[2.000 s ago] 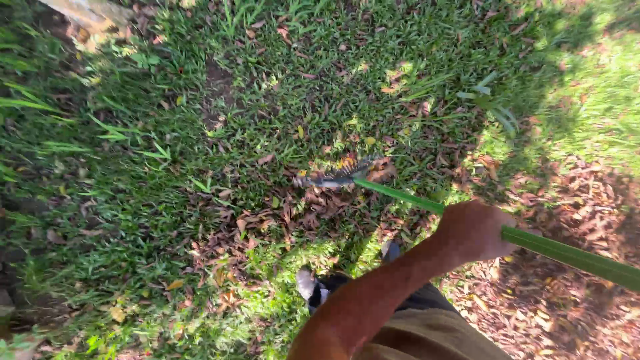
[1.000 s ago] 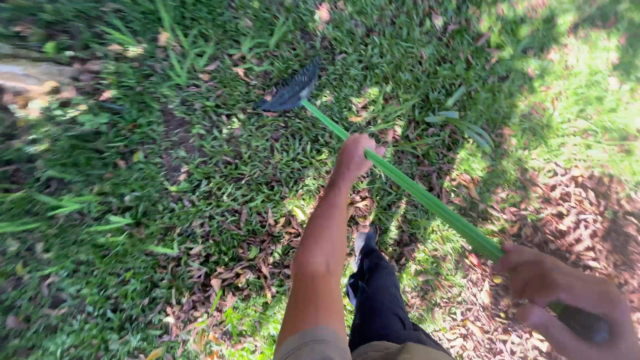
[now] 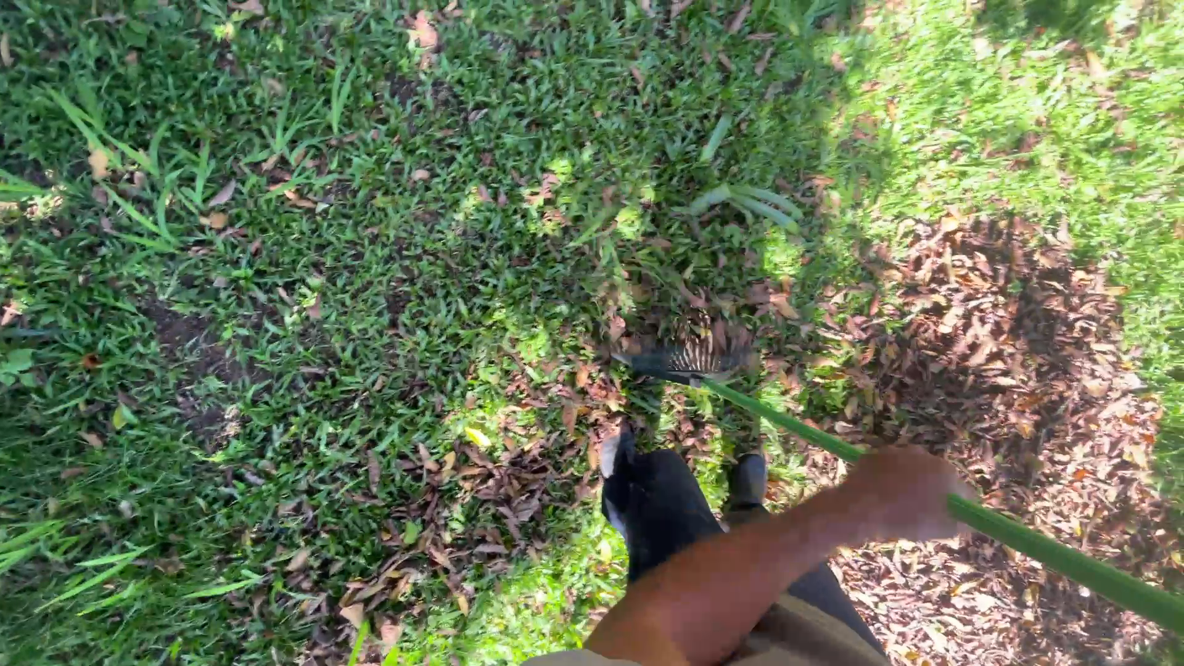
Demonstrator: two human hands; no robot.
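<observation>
My left hand (image 3: 906, 493) is closed around the green handle (image 3: 1064, 560) of a leaf rake, at the lower right. The handle slopes up and left to the dark rake head (image 3: 689, 361), which is blurred and lies over brown leaves and grass just beyond my shoes. Its tines catch the light. My right hand is outside the view; the handle runs off the right edge.
A broad heap of dry leaves (image 3: 1008, 398) covers the ground at the right. A smaller scatter of leaves (image 3: 481, 499) lies left of my shoes (image 3: 747, 481). Taller grass blades stand at the left, and a pale green strappy plant (image 3: 745, 199) grows above the rake head.
Since one second ago, the rake head and my left hand have come back toward the right, nearer my feet. My right hand, on the handle then, has left the view.
</observation>
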